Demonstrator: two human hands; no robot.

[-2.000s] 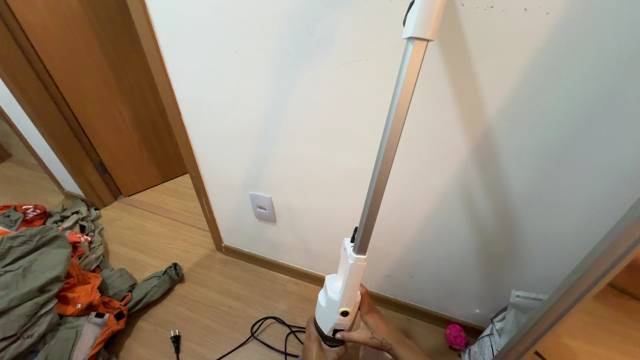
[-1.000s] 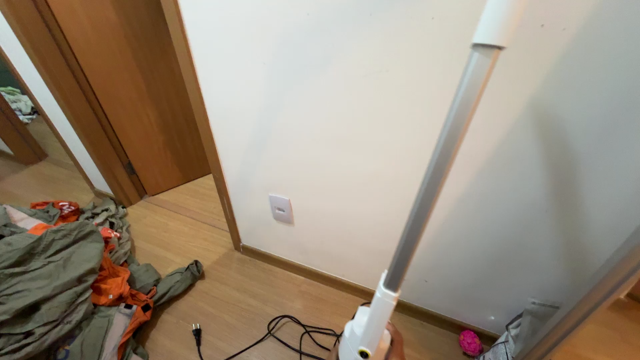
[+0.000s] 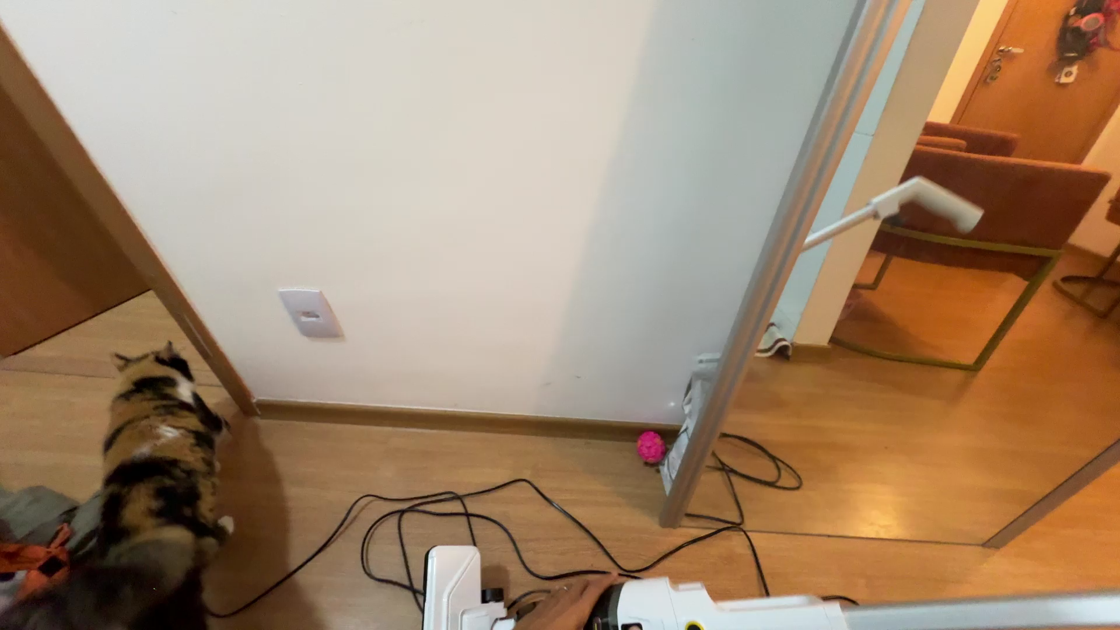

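A white stick vacuum cleaner (image 3: 665, 606) lies nearly level along the bottom edge. What looks like my left hand (image 3: 567, 604) grips it near the dark band, though its lower part is cut off by the frame. The white floor head (image 3: 452, 584) points upward to the left of this hand. To the right, the silver tube (image 3: 980, 611) leaves the frame. My right hand is out of view. A white handle (image 3: 932, 203) on a thin tube appears blurred in the mirror.
A calico cat (image 3: 162, 455) stands at left beside grey-green and orange fabric (image 3: 44, 556). Black cable (image 3: 525, 483) loops over the wood floor. A framed mirror (image 3: 752, 332) leans at right, near a pink ball (image 3: 650, 446). The wall has an outlet (image 3: 311, 313).
The vacuum cleaner has gone from upright to nearly level, its tube now pointing right. A cat has come into view at left. The view has shifted right.
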